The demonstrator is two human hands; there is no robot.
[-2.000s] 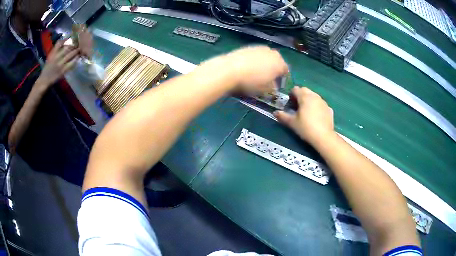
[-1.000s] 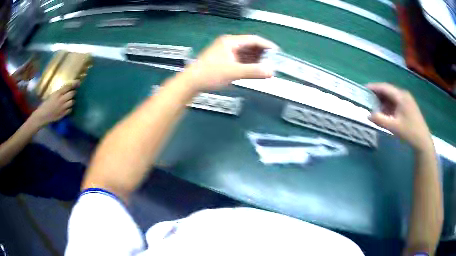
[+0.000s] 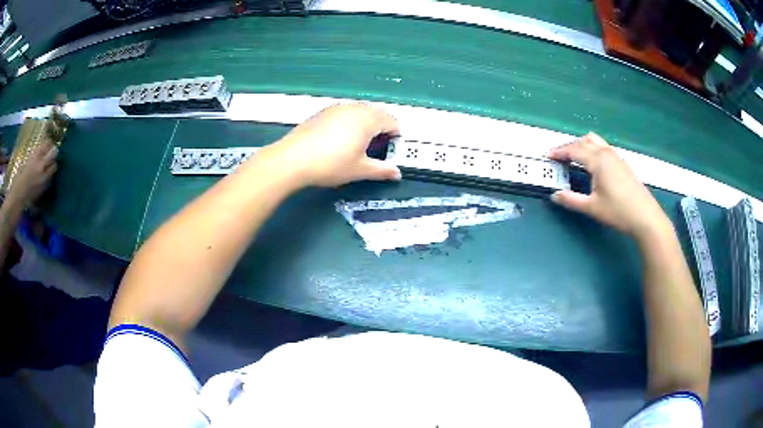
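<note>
A pale strip unit [image 3: 481,165] with a row of small dotted patterns lies lengthwise near the bench's back edge, with a darker layer under it. My left hand [image 3: 347,149] grips its left end between thumb and fingers. My right hand [image 3: 598,180] grips its right end. A perforated strip [image 3: 211,160] with round openings lies on the bench at the left, its right part hidden by my left forearm. A thicker strip stack [image 3: 176,94] sits on the pale rail further left.
A worn tape patch [image 3: 418,224] is stuck on the bench. Strips [image 3: 741,267] stand at the right. The green conveyor [image 3: 351,58] carries small strips at far left. Another person's hand [image 3: 33,175] touches a gold stack [image 3: 32,138]. A red-brown rack [image 3: 648,58] stands beyond the belt.
The view has swung right, with the tape patch now central. Both hands have lowered the pale strip from above the rail to the bench side, onto a darker layer.
</note>
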